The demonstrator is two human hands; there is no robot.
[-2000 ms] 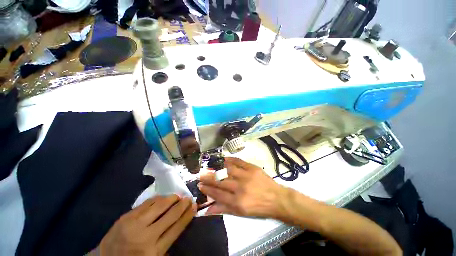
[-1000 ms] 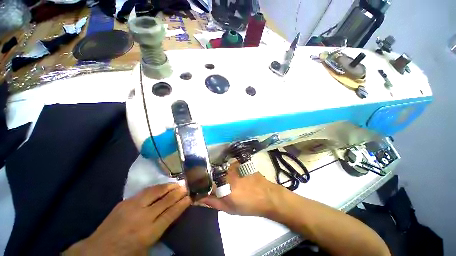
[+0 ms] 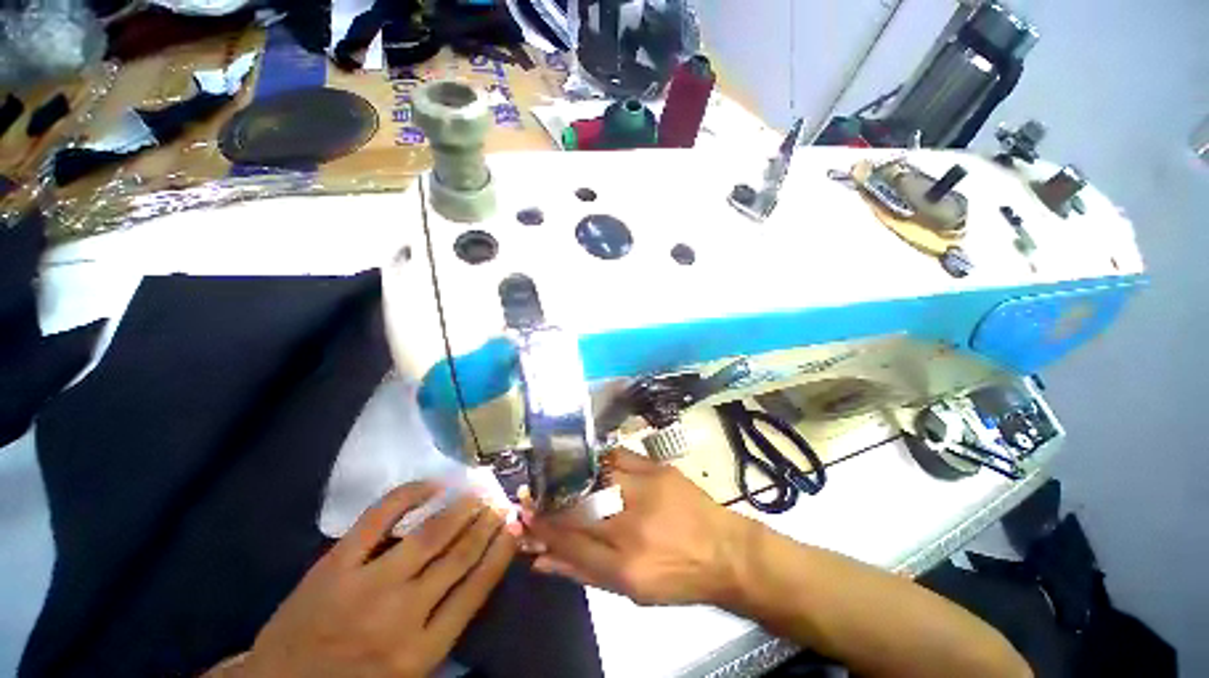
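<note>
A large dark fabric panel [image 3: 199, 411] lies left of the sewing machine head and runs under my left hand, with a dark part [image 3: 537, 623] in front of the needle area. A white fabric piece [image 3: 378, 457] shows between the panel and the machine. My left hand [image 3: 404, 576] lies flat on the fabric, fingertips by the presser foot area [image 3: 511, 477]. My right hand [image 3: 650, 530] is at the right of the needle area, its fingertips pinching the fabric edge close to the left fingertips. The metal guard partly hides the needle and the right fingers.
The white and blue machine head [image 3: 796, 318] spans the view. Black scissors [image 3: 769, 457] lie under its arm, and a tool tray [image 3: 981, 431] sits at the right. Cardboard with a dark disc [image 3: 298, 127] and thread cones [image 3: 686, 102] are behind.
The view has shifted, so the machine sits lower and further right than two seconds ago. My right hand has drawn closer to my left at the needle area. The dark strip seen between them is now covered.
</note>
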